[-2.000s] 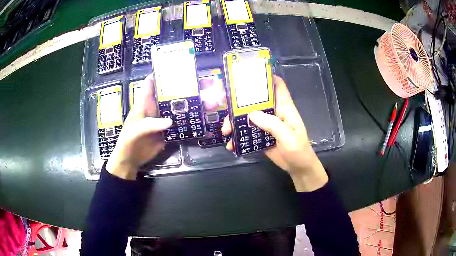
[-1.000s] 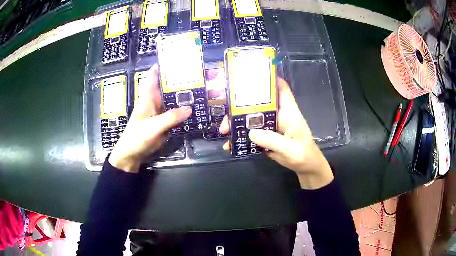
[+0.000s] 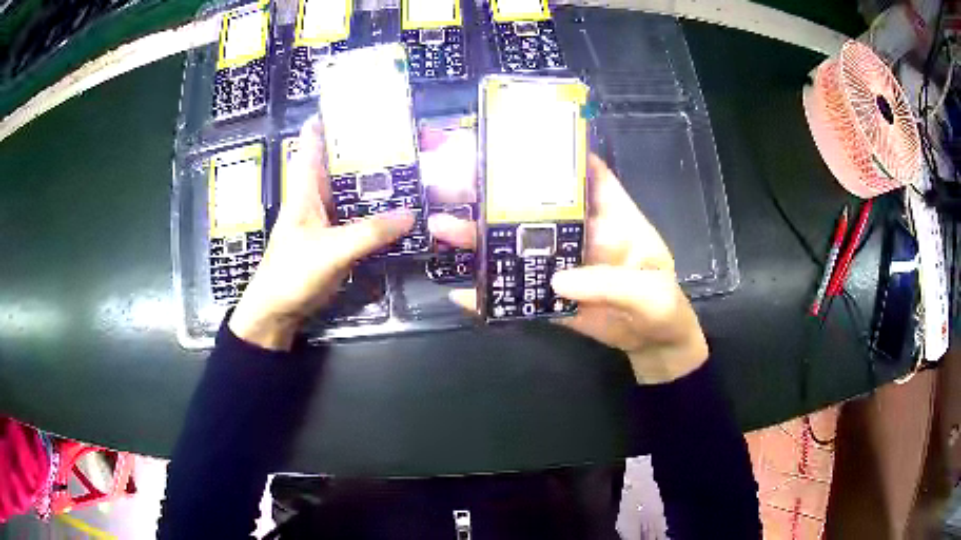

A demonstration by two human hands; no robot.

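Note:
My left hand (image 3: 300, 248) holds a keypad phone (image 3: 371, 148) upright, its thumb on the lower keys. My right hand (image 3: 632, 280) holds a second keypad phone (image 3: 534, 195), its thumb on the right side of the number keys. Both phones face me with bright white screens, yellow borders and a small green-blue tab at the upper right. Both are above a clear blister tray (image 3: 674, 200). Several more keypad phones lie face up in its pockets, one at the lower left (image 3: 236, 224). Another lies behind and between the held phones, partly hidden.
A pink desk fan (image 3: 864, 121) stands at the right. Red pens (image 3: 840, 253) and a dark handheld item (image 3: 896, 295) lie below it, with cables around. A worn white rail (image 3: 95, 90) runs along the back of the dark green bench.
The left thumb has moved across the lower keys to the right. The right thumb has moved from the centre key towards the right-side keys. The tray appears slightly higher in view.

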